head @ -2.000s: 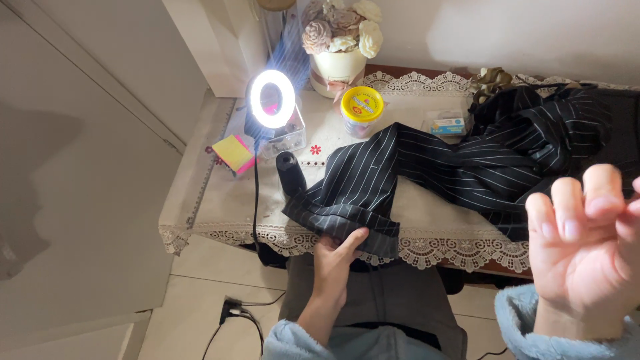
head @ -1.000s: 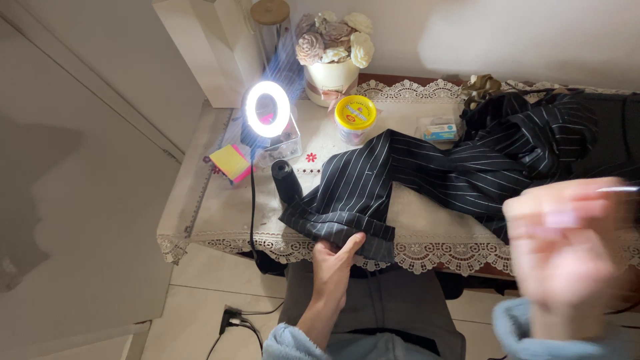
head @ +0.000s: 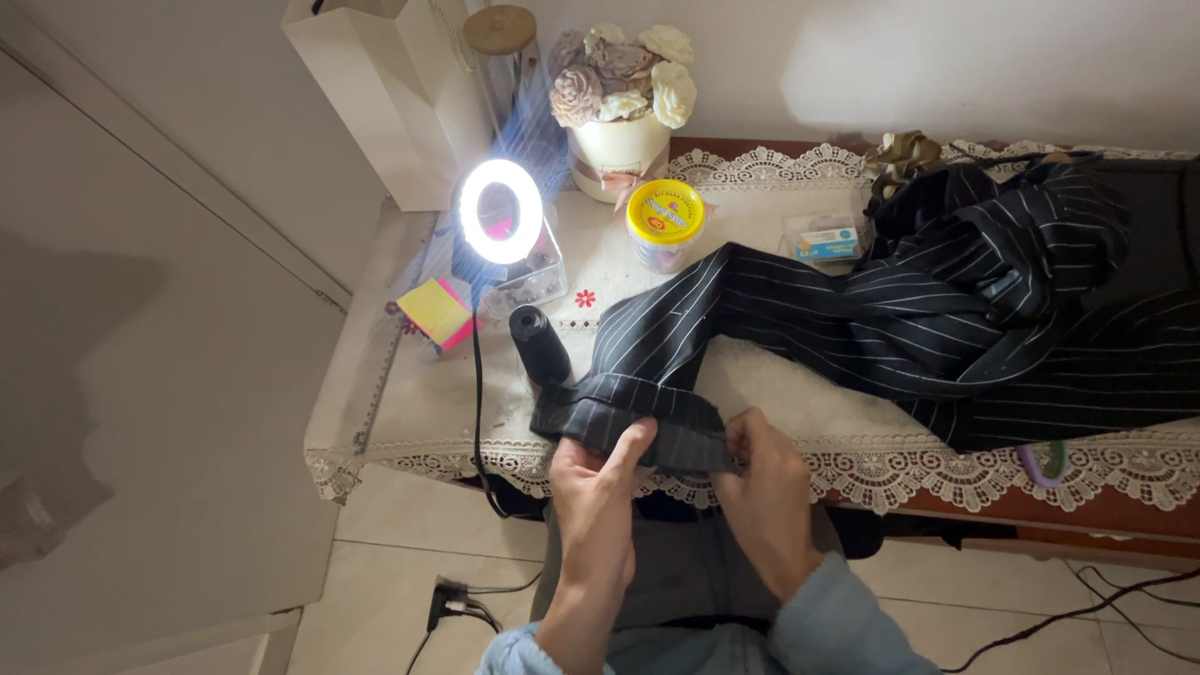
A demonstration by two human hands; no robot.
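A black pinstriped garment [head: 806,300] lies across the lace-edged tablecloth, its folded cuff end near the front edge. My left hand [head: 600,487] pinches that folded edge, thumb on top and fingers beneath. At the right end of the same fold, my right hand [head: 764,487] has its fingertips closed at the cloth; whether a needle is between them is too small to tell. A spool of black thread [head: 541,345] stands just left of the cuff.
Behind the spool are a lit ring lamp [head: 500,212], a clear plastic box [head: 534,279] and sticky notes [head: 436,312]. A yellow-lidded tub [head: 665,220], a flower pot [head: 619,150] and a small clear case [head: 825,242] stand farther back. Cables [head: 459,600] lie on the floor.
My right hand, raised at the right with a thin shiny thing at its fingers one second ago, has come down and left to the cuff. My left hand keeps its hold on the fold.
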